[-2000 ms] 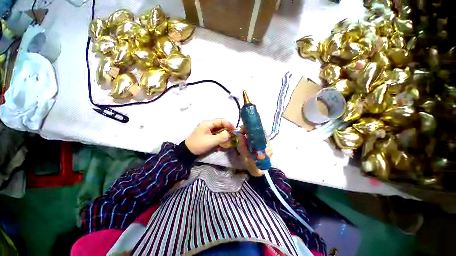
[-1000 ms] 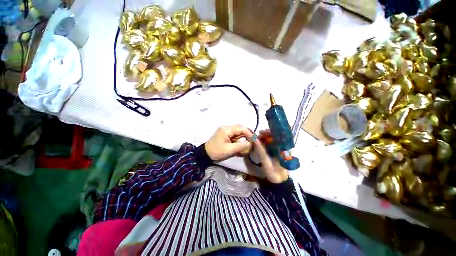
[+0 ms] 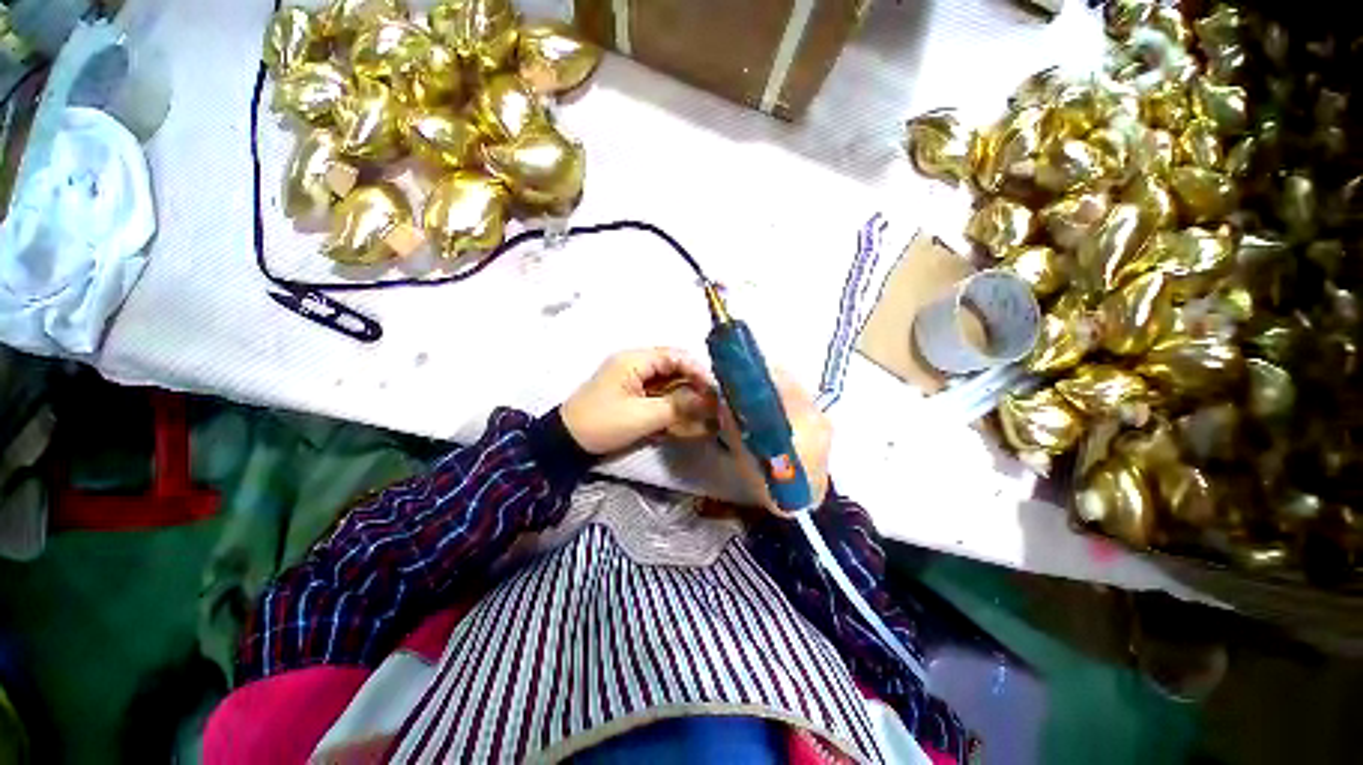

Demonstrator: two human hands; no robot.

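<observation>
The glue gun [image 3: 752,407], dark teal with a copper-coloured nozzle, lies along my right hand [image 3: 800,448], which holds it. Its nozzle points away from me, its tip by the black cord; a whitish glue stick [image 3: 854,583] trails from its back. My left hand [image 3: 635,404] has thumb and fingers pinched together, close beside my right fingers over the table's front edge. A small piece seems held at the left fingertips, dark and mostly hidden. Gold bulb-shaped ornaments lie in a cluster [image 3: 435,135] at left and a large pile [image 3: 1136,284] at right.
A black cord [image 3: 486,263] curves round the left cluster, with a black oblong item [image 3: 326,314] beside it. Patterned strips [image 3: 854,307] lie beside flat cardboard [image 3: 894,321] under a grey-white ring [image 3: 934,330]. A cardboard box [image 3: 718,45] stands behind; a white bag [image 3: 75,232] is far left.
The view swung right and back again. My hands stay together. The small piece seen at the left fingertips earlier is now mostly hidden. The gun sits more slanted, its nozzle tip now by the cord.
</observation>
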